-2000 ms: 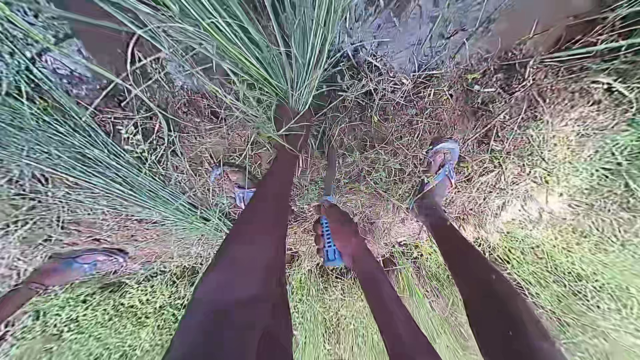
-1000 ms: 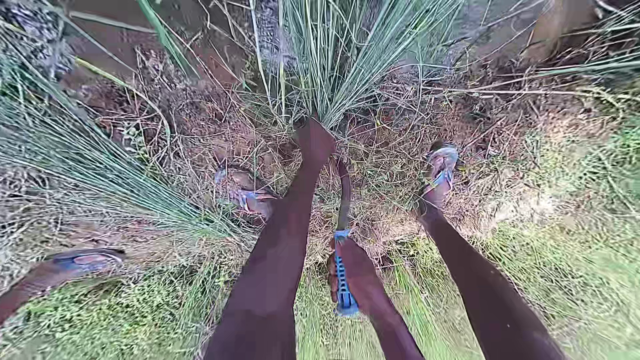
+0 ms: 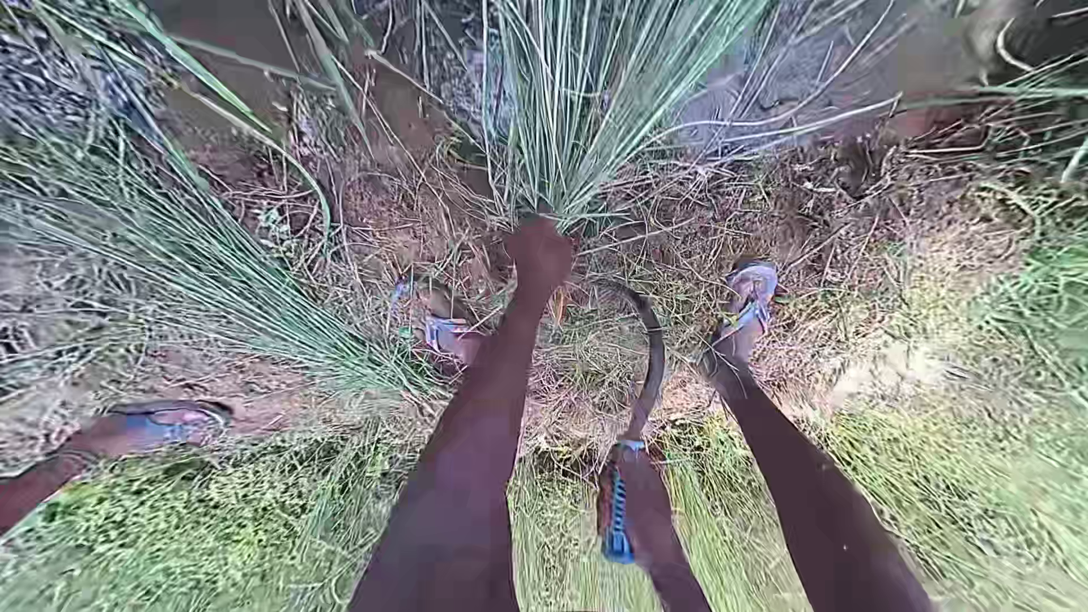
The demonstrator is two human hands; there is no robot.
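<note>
My left hand [image 3: 541,251] is closed around the base of an upright clump of long green grass [image 3: 574,110], at the upper middle. Lower down and to the right, my right hand [image 3: 642,501] grips the blue handle of a sickle [image 3: 653,348]. The curved dark blade rises from the handle and bends left, its tip end low over dry straw, a little below and right of my left hand. Whether the blade touches any stems cannot be told. A bundle of long green grass [image 3: 280,314] lies slantwise on the ground at the left.
My sandalled feet stand either side, one foot [image 3: 442,327] partly behind my left arm, the other foot [image 3: 752,306] at the right. Another person's sandalled foot [image 3: 161,425] is at the far left. Muddy ground or water [image 3: 773,76] borders the top, with dry stalks before it.
My left hand has stayed on the grass, and the clump now stands more upright. My right hand has drawn the sickle down and right, away from my left hand, and more of the curved blade shows.
</note>
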